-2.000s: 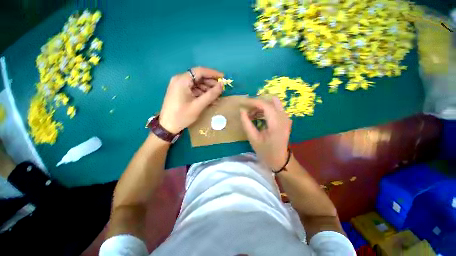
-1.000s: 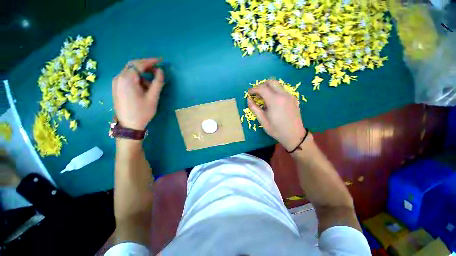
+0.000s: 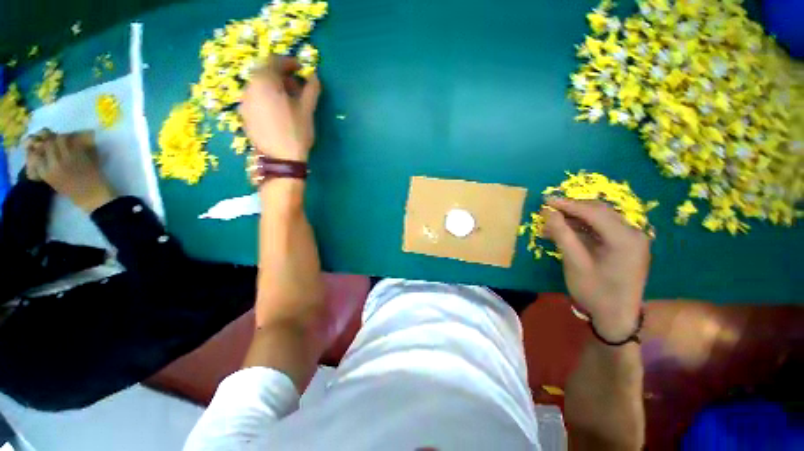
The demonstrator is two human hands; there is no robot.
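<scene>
My left hand [image 3: 280, 107] is at the lower edge of the upper-left heap of yellow-and-white pieces [image 3: 231, 55]. Its fingers are curled, and whether they hold a piece cannot be told. My right hand [image 3: 602, 255] is at the ring-shaped pile of small yellow parts [image 3: 589, 187], thumb and fingertips close together over its left side; what is between them is too small to tell. The cardboard piece [image 3: 494, 198] lies between my hands, with the white glue disc [image 3: 459, 223] on it and a few slivers left of the disc.
A large yellow-and-white heap [image 3: 705, 97] lies at right. A deeper yellow clump [image 3: 183, 144] and a white glue bottle [image 3: 231, 208] are at left, the bottle partly behind my left forearm. Another person's hands [image 3: 72, 163] are over a white sheet [image 3: 106, 150]. Something blue [image 3: 740, 429] is at lower right.
The view has turned left, so the table's things appear further right. My left hand has moved onto the upper-left heap. My right hand stays at the ring-shaped pile. The other person's hands now show.
</scene>
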